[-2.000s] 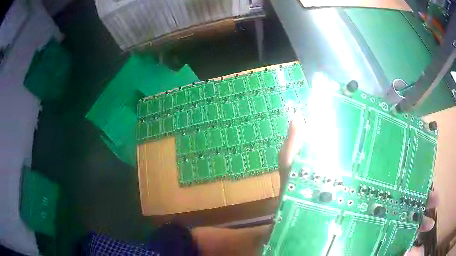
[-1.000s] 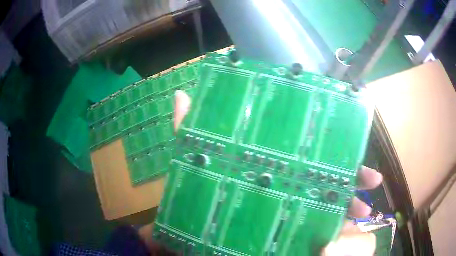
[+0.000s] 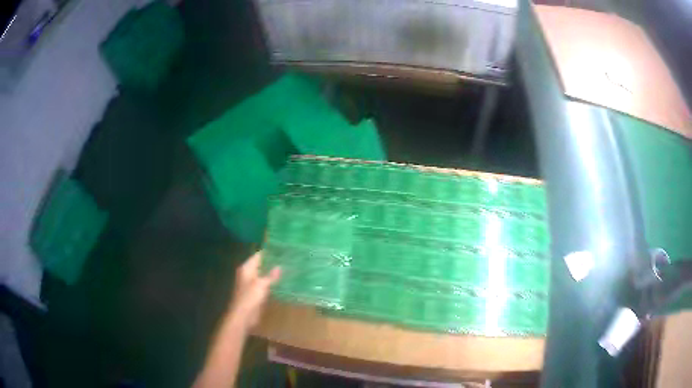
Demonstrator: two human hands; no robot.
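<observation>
My left hand is at the left edge of a green circuit board panel, with its thumb at the panel's lower left edge. The panel lies on or just above the cardboard sheet, at the left end of the laid panels; blur hides which. The other laid panels form rows to its right, with a bright glare band across them. My right hand is not in view.
Plain green sheets lie beyond the stack at the left. A grey-white bin stands at the back. At the right is the green-matted bench with a cardboard sheet, white scraps and a cup.
The panel held up in both hands is now down at the left end of the rows, with only my left hand at it. My right hand has left the view. The view has swung left.
</observation>
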